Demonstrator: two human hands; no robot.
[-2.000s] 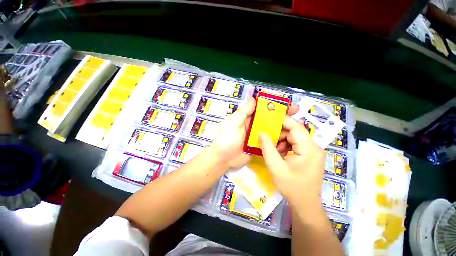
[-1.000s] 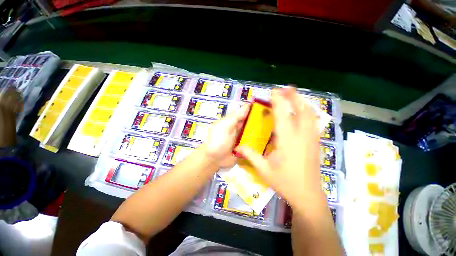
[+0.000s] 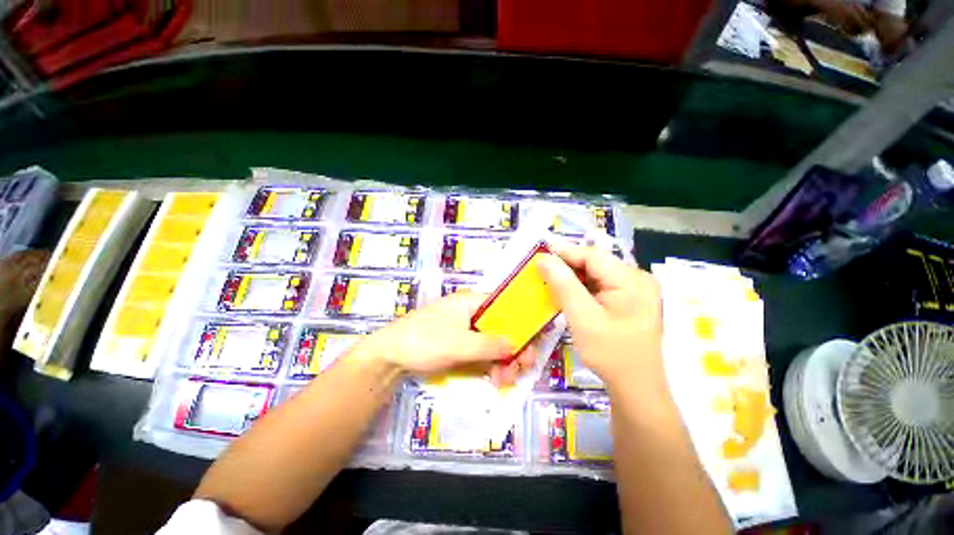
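Observation:
A red-edged phone housing [image 3: 517, 305] with a yellow sticker over its face is held tilted above the tray. My left hand [image 3: 445, 334] grips it from the left and below. My right hand [image 3: 607, 308] touches its upper right edge, with the fingers on the sticker. The clear blister tray [image 3: 157, 402] lies under both hands, with housings in its pockets; one at the lower left [image 3: 223, 406] shows a red edge and pale centre. A white and yellow sticker sheet [image 3: 460, 402] lies partly under my left hand.
Two sticker sheet stacks [image 3: 157, 282] stand at left. Used backing sheets [image 3: 722, 366] lie at right, beside a white fan [image 3: 905, 402]. A bottle [image 3: 879, 214] stands behind the fan. The green conveyor belt [image 3: 418, 162] runs behind the tray. Another person's hand [image 3: 19, 280] shows at left.
The view has shifted, so the tray sits further left and the fan shows more. The housing is tilted further over to the right. My right hand has come to its upper right edge.

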